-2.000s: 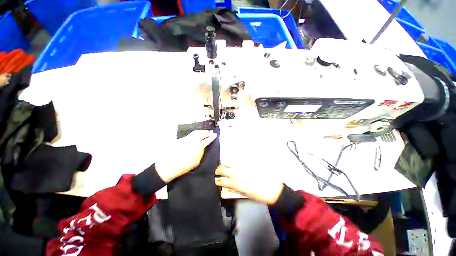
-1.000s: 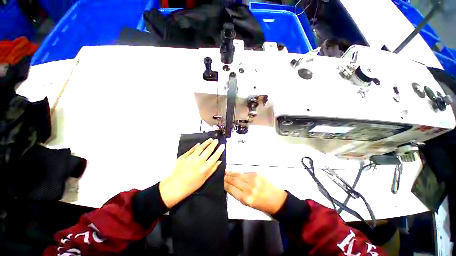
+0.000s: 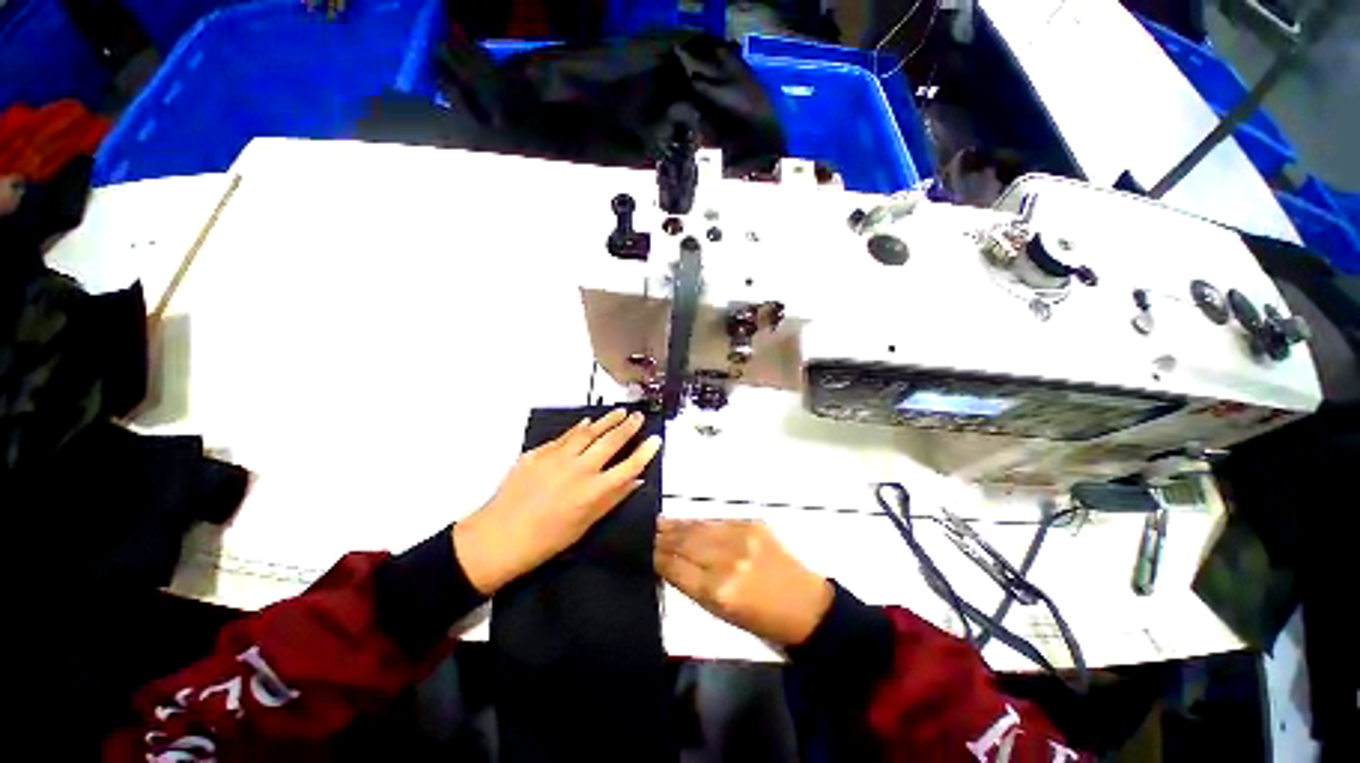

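A black fabric panel [image 3: 579,611] lies flat on the white table, its top end at the presser foot and needle [image 3: 674,394], its lower part hanging over the front edge. My left hand [image 3: 559,499] lies flat on the panel, fingers pointing to the presser foot. My right hand [image 3: 738,574] is at the panel's right edge, fingers curled against it; its fingertips seem to pinch the edge. The white sewing machine [image 3: 955,298] stands behind and to the right.
A dark cord [image 3: 928,574] and a slim metal tool [image 3: 1148,552] lie right of the needle. A dark heap [image 3: 90,492] is at the left table edge. Blue crates [image 3: 284,90] stand behind; black fabric [image 3: 627,97] lies over one. Orange fabric [image 3: 48,142] is far left.
Since two seconds ago, my left hand has flattened out on the panel and my right hand's fingers have curled at its edge. Over the last second the hands have barely moved; the view has shifted slightly.
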